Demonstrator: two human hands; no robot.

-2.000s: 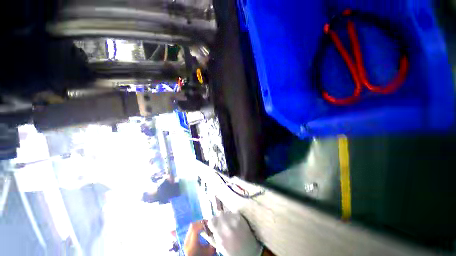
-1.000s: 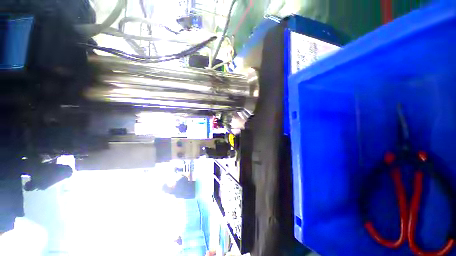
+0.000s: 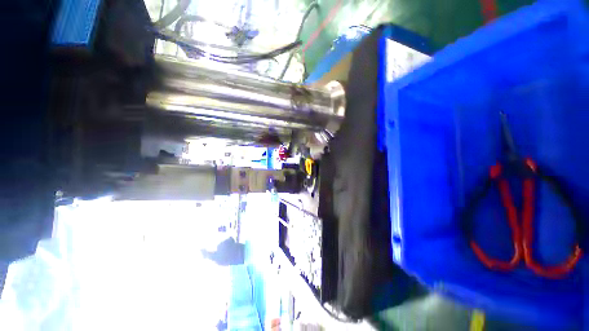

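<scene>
The view lies on its side. The dark crimping press [image 3: 355, 194] stands in front of me, its shiny round column [image 3: 258, 100] running across the picture. Metal press tooling [image 3: 248, 180] sits near a small yellow part [image 3: 309, 168]. A heap of tiny white pieces [image 3: 307, 242] lies beside the black base, partly washed out by glare. No hand of mine can be made out. A small pinkish patch shows at the bottom edge, too small and blurred to tell what it is.
An open blue bin [image 3: 426, 194] stands right against the press side, holding red-handled cutters [image 3: 520, 220]. Cables [image 3: 245, 57] run behind the column. A yellow line [image 3: 478, 320] marks the green bench. Strong glare covers the lower left.
The view has swung, bringing more of the column and bin into the picture. The white-gloved hand and bare fingers seen at the bottom two seconds ago are no longer recognisable.
</scene>
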